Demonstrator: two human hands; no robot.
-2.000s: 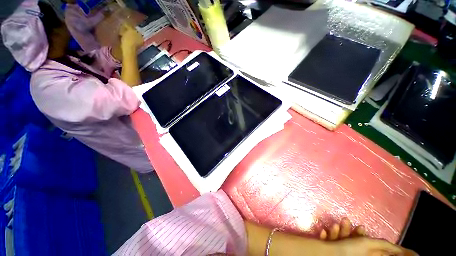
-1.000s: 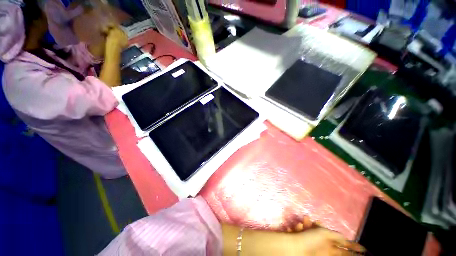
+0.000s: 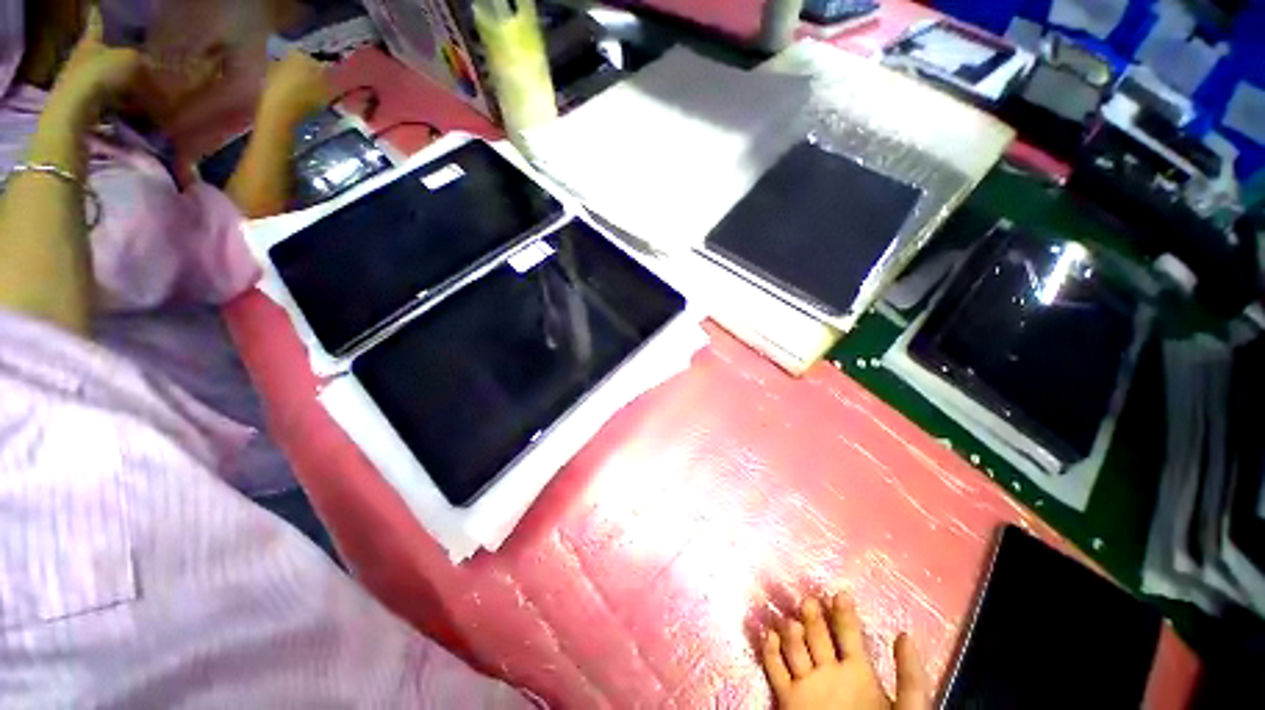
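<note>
A black tablet or screen panel [image 3: 1061,624] lies on the pink mat at the lower right, cut off by the bottom edge. My right hand [image 3: 832,666] rests on the mat just left of it, empty, fingers spread, wrist cut off. My left hand [image 3: 100,70], on the arm with the bracelet, is raised at the upper left; it is blurred and its grip is unclear. Two black tablets with small white labels, one further left [image 3: 416,243] and one nearer [image 3: 520,361], lie side by side on white sheets.
A dark unit [image 3: 816,222] lies on a pale padded sheet. A film-wrapped dark stack [image 3: 1034,340] sits on the green mat [image 3: 867,375], with white sheets [image 3: 1200,458] to its right. A yellow-wrapped post [image 3: 513,70] stands behind. A coworker's hand [image 3: 291,90] is at upper left.
My left arm has swung from beside the lower-right tablet up to the upper left. My right hand now shows uncovered on the mat. The view has shifted, moving the bench items leftward.
</note>
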